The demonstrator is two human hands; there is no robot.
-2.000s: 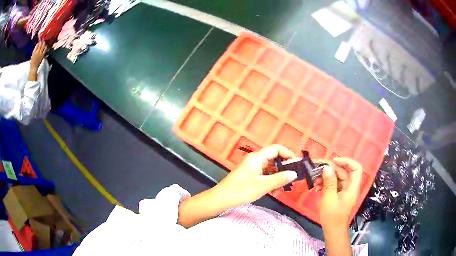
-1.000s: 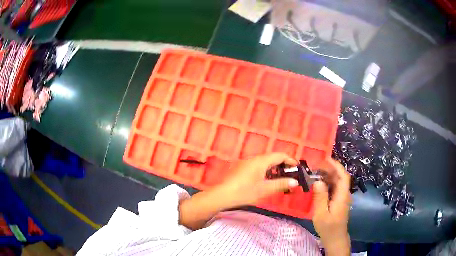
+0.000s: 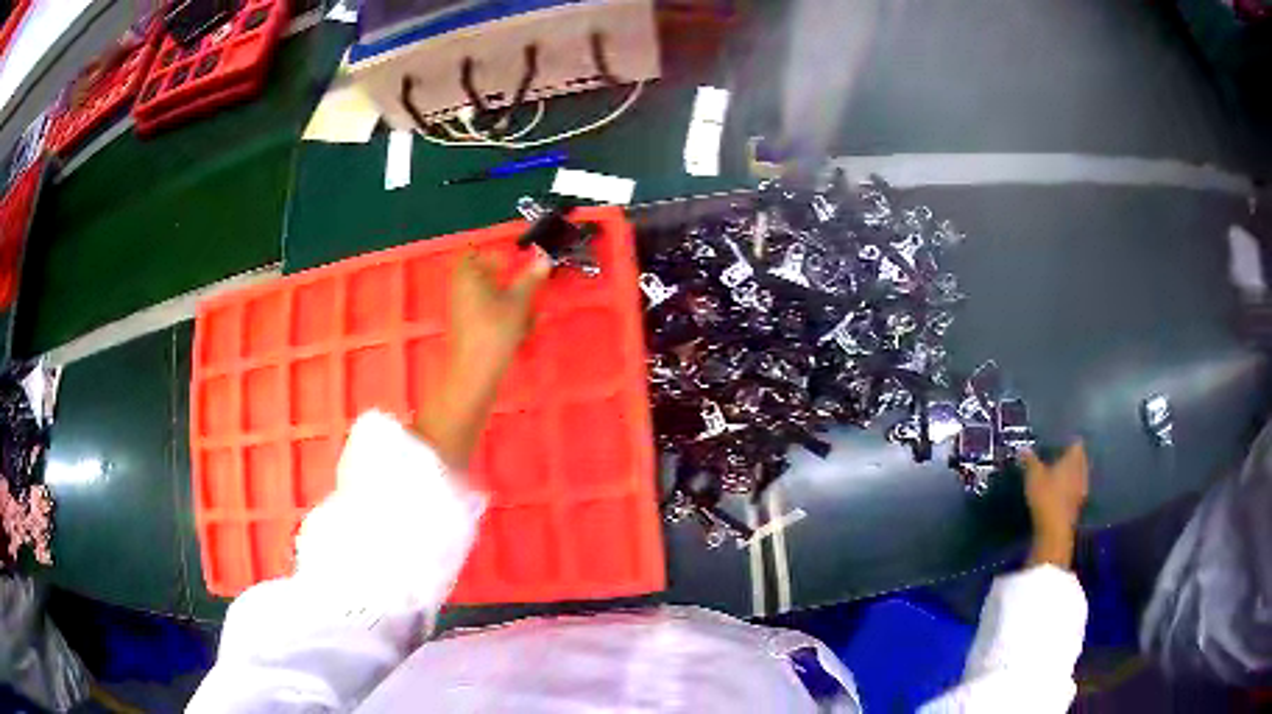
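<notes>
The orange-red compartment tray (image 3: 635, 419) lies in front of me, its visible pockets empty. My left hand (image 3: 495, 300) is over the tray's far right part and holds a black square unit (image 3: 561, 240) with silver clip handles at its sides, above the far right corner pocket. My left sleeve hides part of the tray. My right hand (image 3: 1056, 481) is at the right, its fingertips apart, beside two small dark clipped units (image 3: 993, 433) at the edge of the clip heap (image 3: 795, 321). Whether it touches them is unclear.
A pale box (image 3: 488, 70) with black leads and a white cable stands behind the tray. White slips (image 3: 593, 186) and a blue pen (image 3: 523, 166) lie before it. A lone clipped piece (image 3: 1156, 414) lies far right. Filled red trays (image 3: 209, 63) are at the upper left.
My hands have moved apart: the left carried the black unit to the tray's far right corner, the right let go and moved right beyond the clip heap. The view has turned right.
</notes>
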